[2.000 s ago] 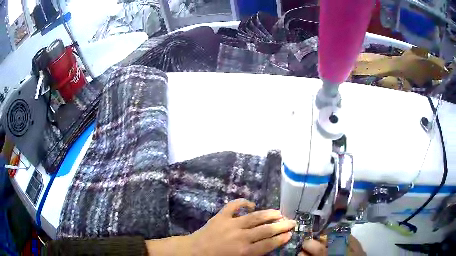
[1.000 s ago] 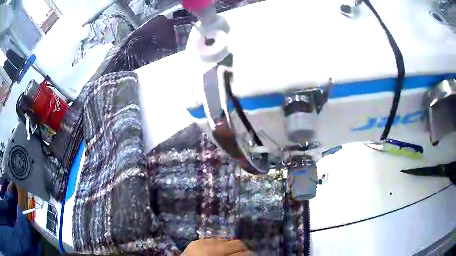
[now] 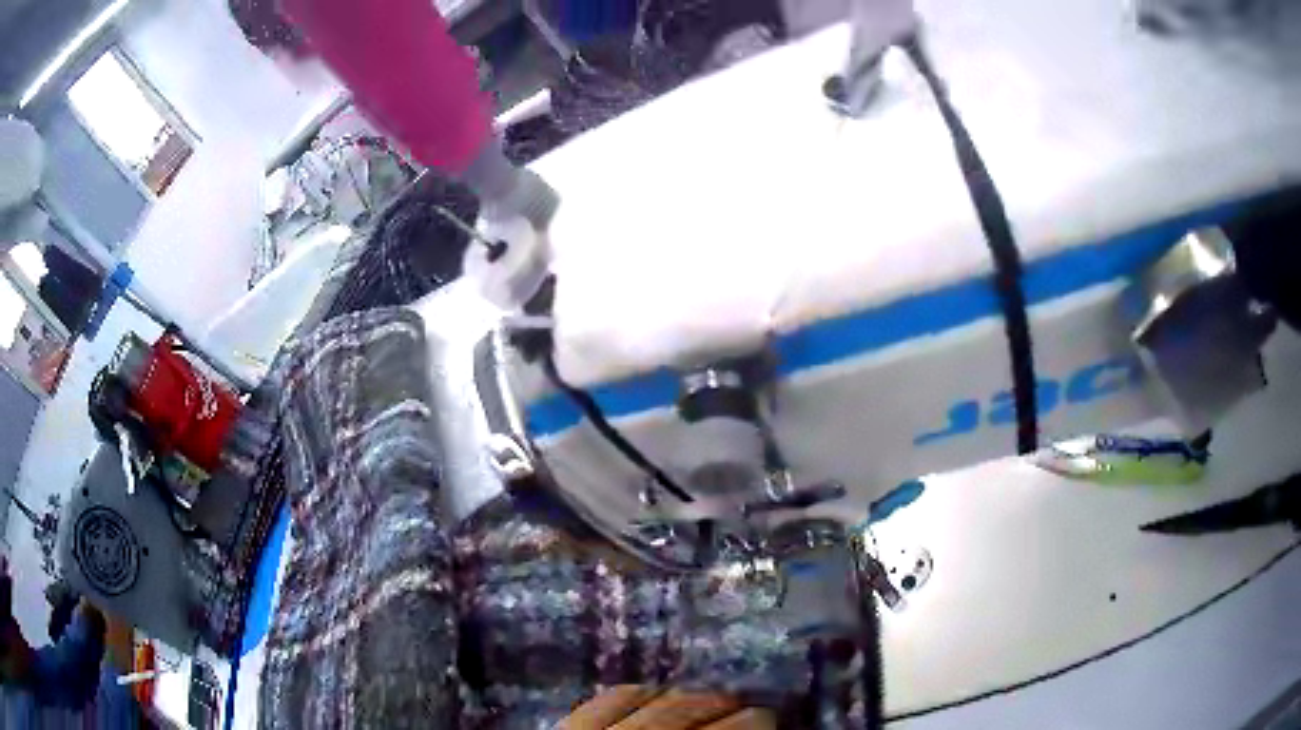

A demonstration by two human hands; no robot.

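Note:
Thick plaid cloth (image 3: 364, 528) lies folded on the table left of the sewing machine head (image 3: 856, 271) and runs under it to the needle area. The metal parts at the foot (image 3: 820, 549) are blurred, and the machine head hides the needle. My left hand (image 3: 671, 709) shows only in part at the bottom edge, flat on the cloth, with its fingertips out of sight. My right hand is not in view.
Snips (image 3: 1127, 459) and a black pointed tool (image 3: 1227, 511) lie right of the needle area. A pink object (image 3: 407, 86) stands over the head. A red container (image 3: 179, 397) is at the left. A person's dark sleeve or clothing (image 3: 50, 649) is at lower left.
The view has swung and tilted to the right side of the machine. My right hand, seen at the needle two seconds ago, is out of view. My left hand now shows only at the bottom edge.

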